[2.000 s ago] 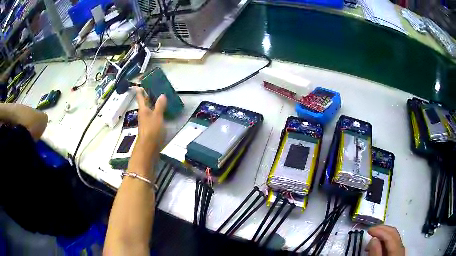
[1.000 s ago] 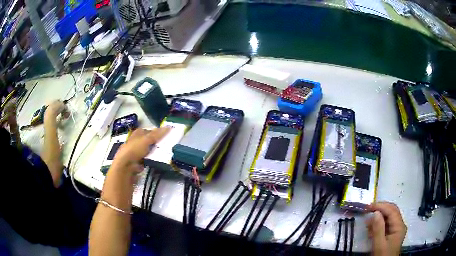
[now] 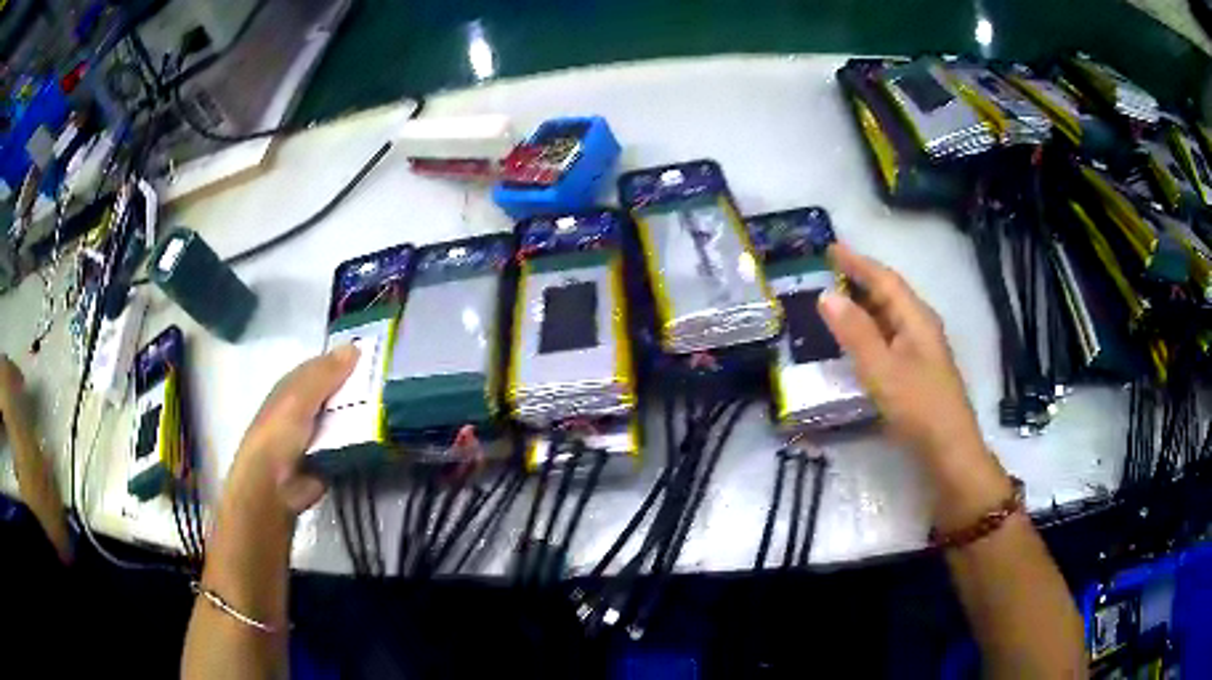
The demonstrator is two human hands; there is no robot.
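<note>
Several open power banks lie side by side in a row on the white table, some stacked, with black cables hanging over the front edge. My left hand holds the lower left side of the leftmost unit in the row. My right hand is at the right side of the rightmost unit, thumb and fingers apart over its edge; whether it grips is unclear. Between them are a unit with a plain grey cell, a stack with a black pad and a shiny-topped stack.
Behind the row lie the blue tester, a red board and a white block. A closed green unit and another open unit are at left. More stacked units with hanging cables are at right. Another person's arm is at far left.
The view has turned right. The row's units are closer together. My left hand has moved to the leftmost unit's lower side, and my right hand has risen from the front edge to the rightmost unit.
</note>
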